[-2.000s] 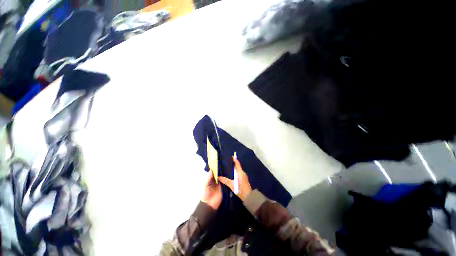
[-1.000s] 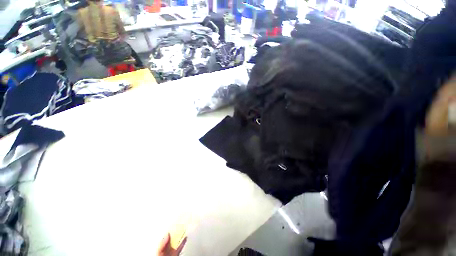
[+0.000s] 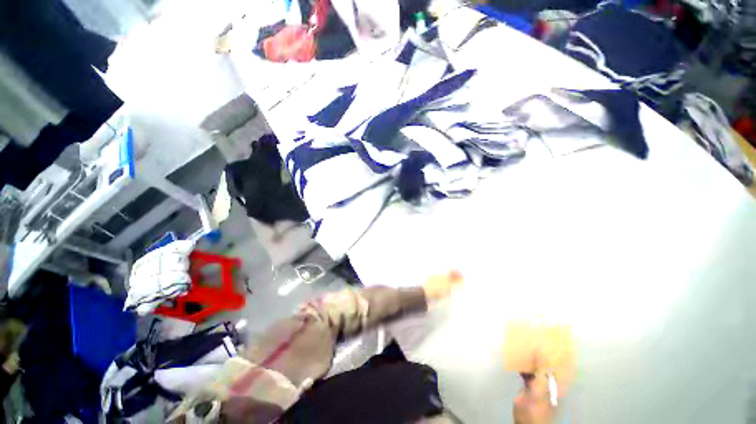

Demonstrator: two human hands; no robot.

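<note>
The tan card template [image 3: 537, 346] is at the lower right over the white table [image 3: 663, 248]. My right hand [image 3: 535, 404] is at the bottom edge against the card's near side, with the white pen [image 3: 553, 388] in its fingers. Whether it also grips the card is unclear. My left hand [image 3: 443, 286] is blurred, over the table's near left edge and short of the heap; its fingers cannot be made out. The heap of navy and pale garment pieces [image 3: 414, 153] lies crumpled on the table beyond it.
A red stool [image 3: 214, 286] with a pale bundle [image 3: 162, 276] stands left of the table, near a metal-framed stand [image 3: 79, 219]. Dark cloth [image 3: 377, 393] is at the near edge. A red-orange bundle [image 3: 290, 43] lies at the far end. Navy pieces [image 3: 634, 41] are beyond the table's right edge.
The view has swung left from the black pile to the heap. The navy panel has left my hands and is no longer identifiable. My left arm now reaches out over the table edge.
</note>
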